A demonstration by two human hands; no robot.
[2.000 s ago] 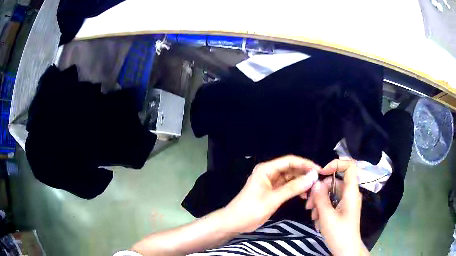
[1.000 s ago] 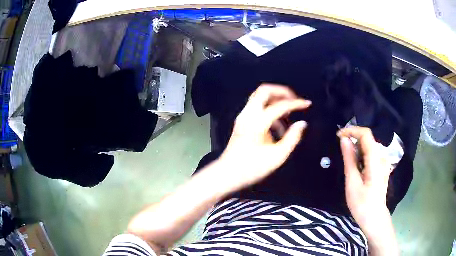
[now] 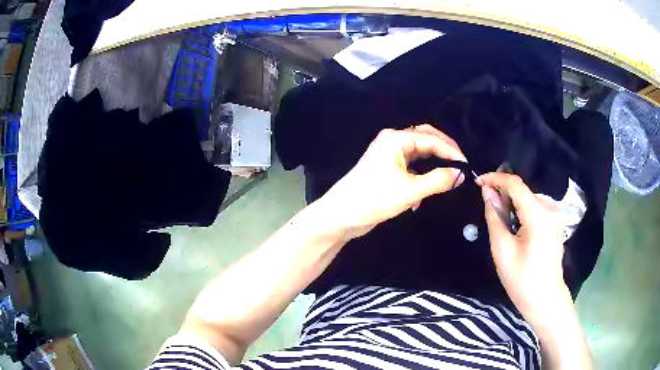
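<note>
A black garment (image 3: 405,238) lies across the lap, with white cloth (image 3: 574,209) showing at its right. My left hand (image 3: 405,170) pinches a fold of the black garment between thumb and forefinger. My right hand (image 3: 525,231) holds a thin pale needle (image 3: 475,174) between thumb and forefinger; its tip is at the fold by my left fingertips. A white button (image 3: 470,232) lies on the black garment below and between the hands. Thread cannot be made out. Whether a tool is in my right palm is hard to tell.
A white table (image 3: 217,16) with a yellowish edge curves across the top. Another black garment (image 3: 123,188) hangs at left from a fabric-lined bin. A white box (image 3: 250,137) and blue crate (image 3: 192,76) are under the table. A clear mesh basket (image 3: 633,144) stands at right.
My hands worked close together at the button, then separated, leaving it on the cloth. Now they have come together higher up, with my left hand pinching the garment and the needle at it.
</note>
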